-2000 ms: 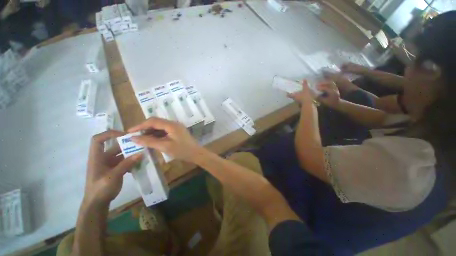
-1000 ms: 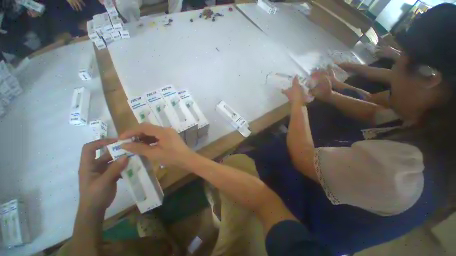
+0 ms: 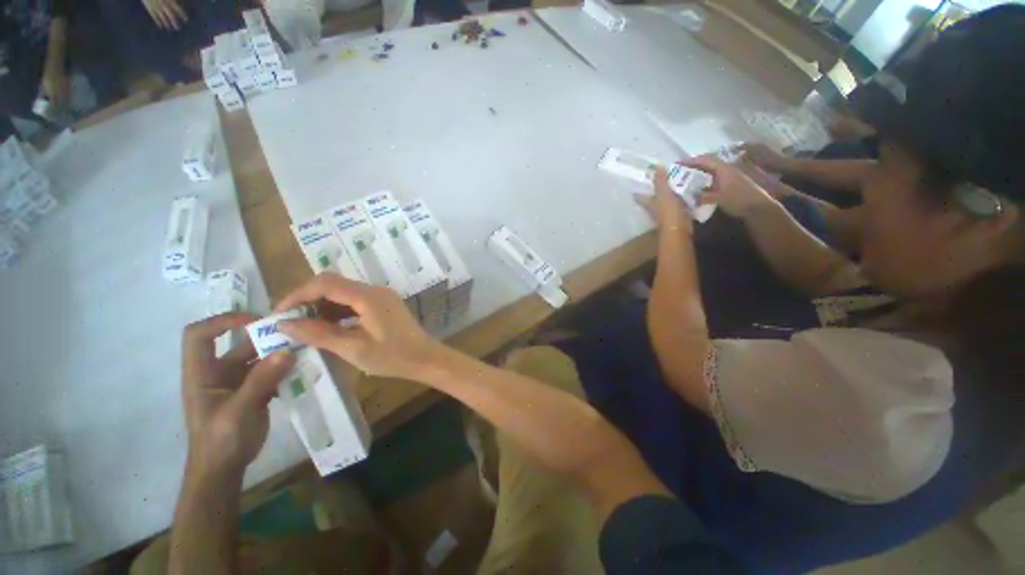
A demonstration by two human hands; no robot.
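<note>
A slim white carton (image 3: 320, 416) with blue lettering and a green mark is held upright but tilted in front of me, above the table's near edge. My left hand (image 3: 230, 388) grips its upper end from the left. My right hand (image 3: 365, 326) has its fingertips at the carton's top end, where the end flap is; the fingers hide most of the flap. Behind my right hand a block of finished cartons (image 3: 388, 247) stands side by side on the white sheeting.
Loose cartons lie left of the wood seam (image 3: 268, 213), such as one carton (image 3: 184, 238), and one right of the block (image 3: 526, 265). A carton pile (image 3: 245, 62) is at the far edge. A neighbour's hands (image 3: 674, 202) hold a carton at right. Another block (image 3: 34, 500) is lower left.
Both my hands stay at the top of the same carton, which has shifted slightly left and down. The neighbour's carton at right now shows its lettered end.
</note>
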